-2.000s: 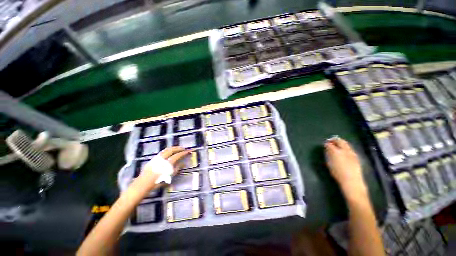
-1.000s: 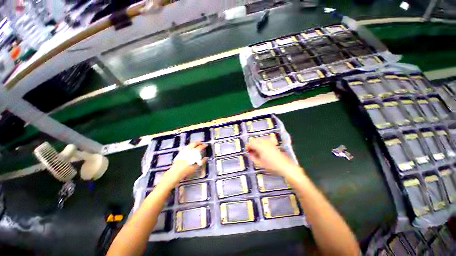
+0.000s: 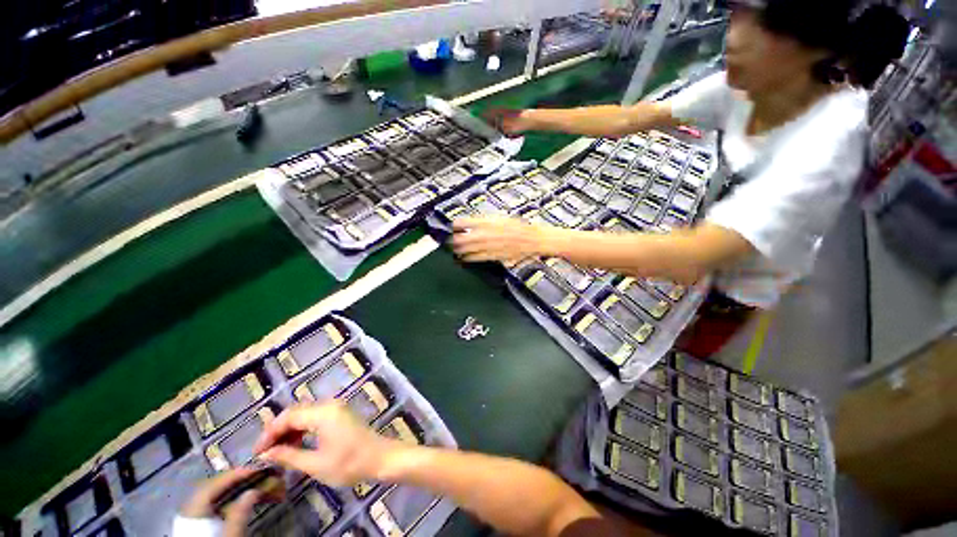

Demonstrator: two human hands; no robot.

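Observation:
My left hand (image 3: 222, 501), with white material at the wrist, is at the bottom left and partly cut off by the frame edge. Its fingers are around a dark phone-like unit (image 3: 281, 512), tilted over the tray. My right hand (image 3: 334, 445) is just above and right of it, thumb and fingertips drawn together; whether they pinch a small part is too blurred to tell. The whitish tray (image 3: 420, 404) under both hands holds rows of units, some with yellow end strips. A small pile of silver parts (image 3: 472, 328) lies right of the tray on the dark green bench.
A person in a white top (image 3: 787, 168) stands at the right, one hand on a stacked tray (image 3: 593, 362), the other near a tray on the belt (image 3: 275, 180). Another filled tray (image 3: 598, 441) is lower right. The green belt (image 3: 157, 283) runs behind the bench.
The view has swung right, bringing the other person into sight. My left hand now has a unit in its fingers. My right hand has moved close beside my left.

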